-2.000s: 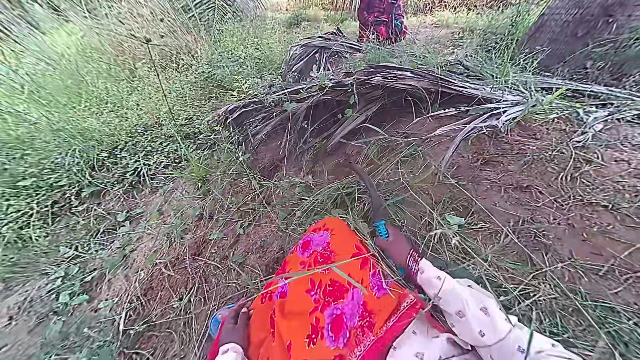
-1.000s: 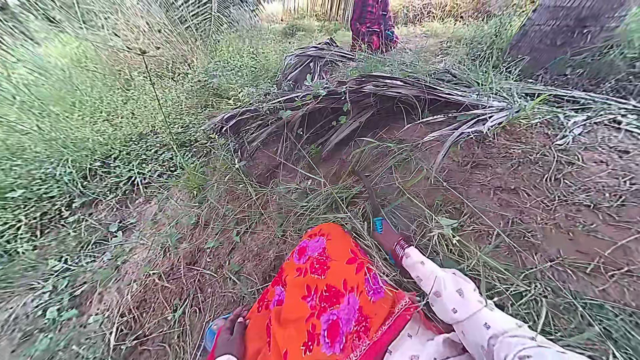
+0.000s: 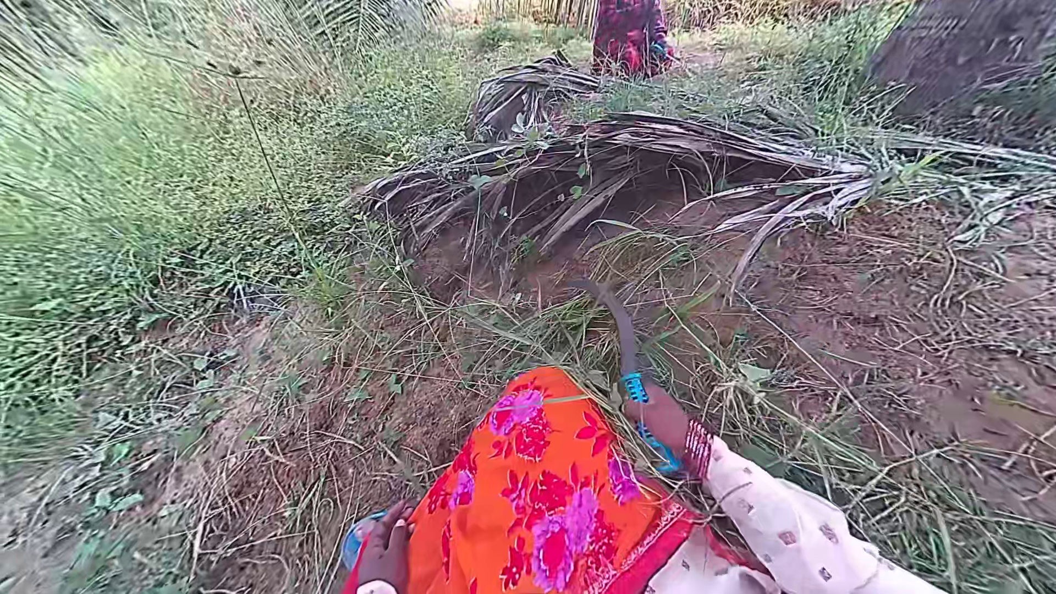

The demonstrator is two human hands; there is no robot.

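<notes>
My right hand (image 3: 662,417) is closed around the blue-wrapped handle of a sickle (image 3: 623,326), at the lower right of centre. The dark curved blade points away from me over cut and standing grass (image 3: 536,326), its tip bending left. Red bangles circle that wrist, below a pale patterned sleeve. At the bottom left, my left hand (image 3: 386,549) rests against the orange floral cloth (image 3: 536,487) over my lap, beside a blue item partly hidden behind it. Whether those fingers hold anything is hard to make out.
Dry palm fronds (image 3: 643,148) lie across the bank ahead. Green weeds (image 3: 165,181) grow thickly at left. A tree trunk (image 3: 965,58) stands at upper right, with bare reddish soil (image 3: 973,355) below it. Another person (image 3: 629,37) in red patterned clothing is beyond the fronds.
The sickle stays in my right hand throughout; its blade shows clearly now, where a second ago it was blurred among the grass. My left hand remains by the orange cloth.
</notes>
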